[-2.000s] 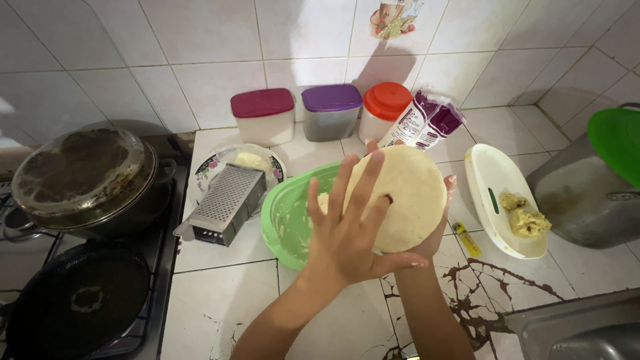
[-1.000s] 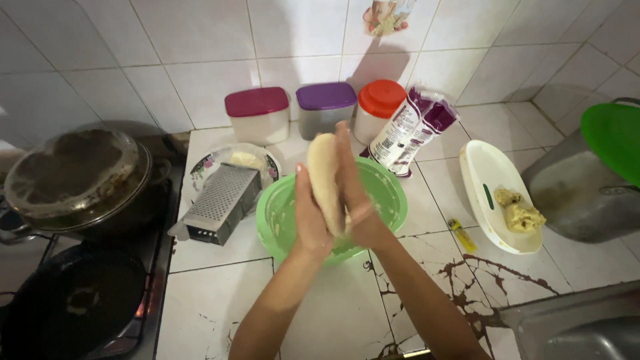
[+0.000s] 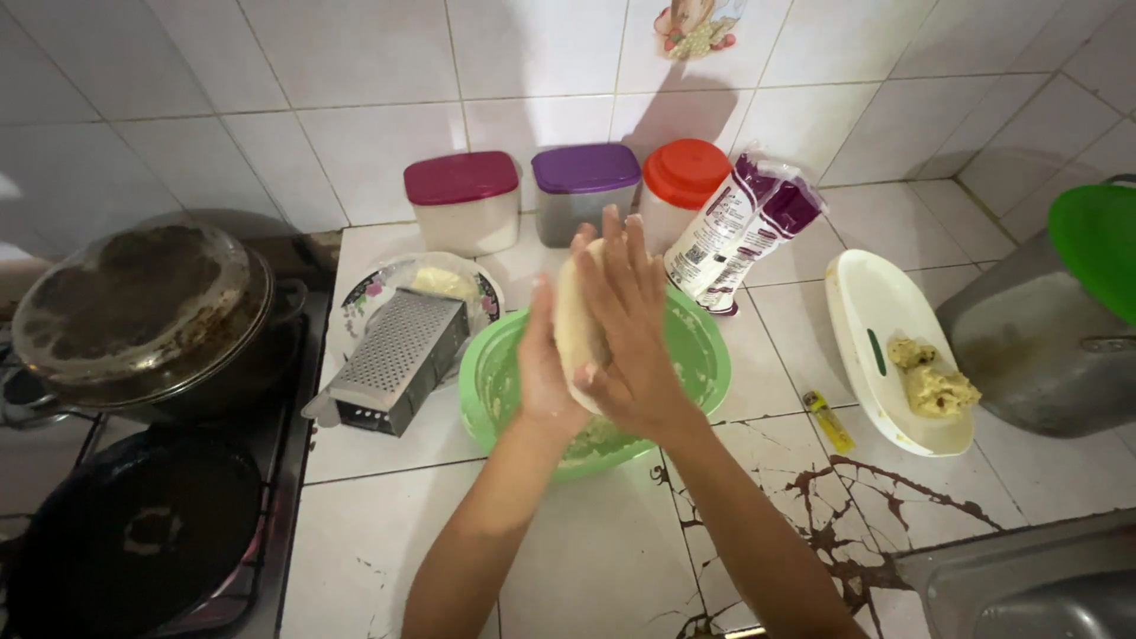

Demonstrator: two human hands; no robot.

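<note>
A thick, pale disc of dough (image 3: 577, 324) stands on edge between my two palms, above a green plastic bowl (image 3: 710, 390) with dough residue inside. My left hand (image 3: 543, 368) supports its left side and lower edge. My right hand (image 3: 630, 333) lies flat over its right face, fingers pointing up and slightly spread. Left of the bowl, a metal box grater (image 3: 399, 355) leans on a flowered plate (image 3: 488, 293) that also holds a pale yellow piece of food. A purple and white plastic package (image 3: 745, 231) stands behind the bowl.
Three lidded containers (image 3: 463, 204) line the tiled wall. At right are a white oval dish (image 3: 879, 311) with yellowish mash, a yellow lighter (image 3: 828, 422), a large metal pot (image 3: 1038, 346) and a sink edge (image 3: 1003, 559). A black pan (image 3: 142, 532) and a covered pot (image 3: 133, 311) sit on the stove at left.
Two seconds ago the dough disc faced the camera with my fingers spread across it. Now it is on edge between my palms, and my right hand covers more of it than one second ago.
</note>
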